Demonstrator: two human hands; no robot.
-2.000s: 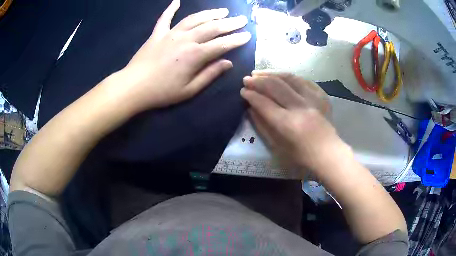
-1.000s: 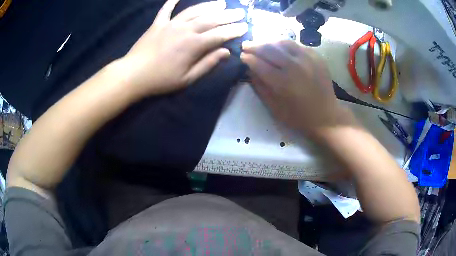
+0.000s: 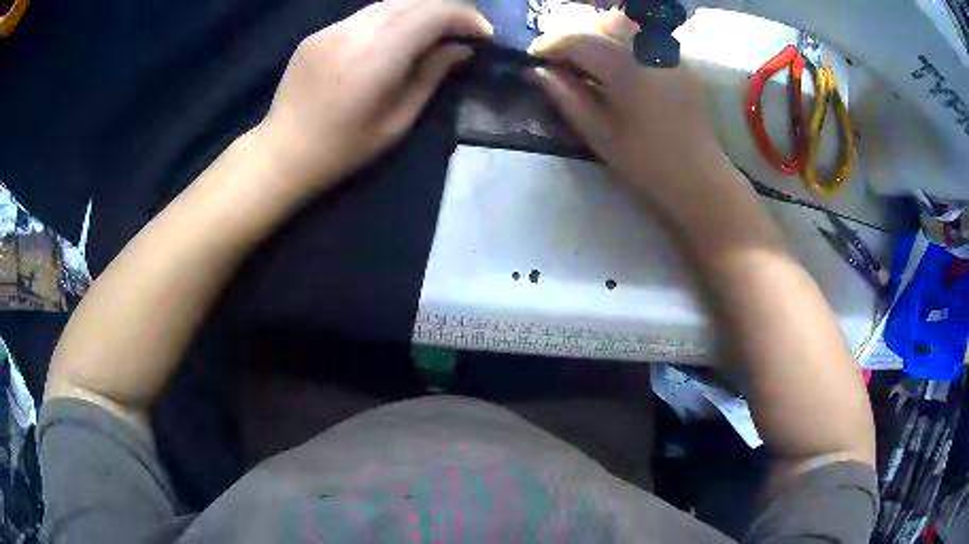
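Observation:
Black cloth [image 3: 351, 244] covers the left of the table and hangs over its front edge. My left hand [image 3: 367, 80] and my right hand [image 3: 627, 96] are near the top of the view, pinching a narrow dark fold of the cloth [image 3: 508, 53] between them with fingertips. The fold is lifted slightly and looks taut. The needle area is bright and mostly hidden behind my hands at the top edge. The white machine table [image 3: 553, 244] shows below the fold.
Red-handled and orange-yellow-handled scissors [image 3: 776, 112] lie under the machine arm [image 3: 903, 85]. Small dark snips [image 3: 853, 250] lie at the right. A blue tray [image 3: 927, 313] is at the far right. A ruler scale [image 3: 553, 342] runs along the front edge.
My left hand was flat on the cloth and now pinches its edge. My right hand has moved up to the fold. The cloth edge is lifted and folded between them.

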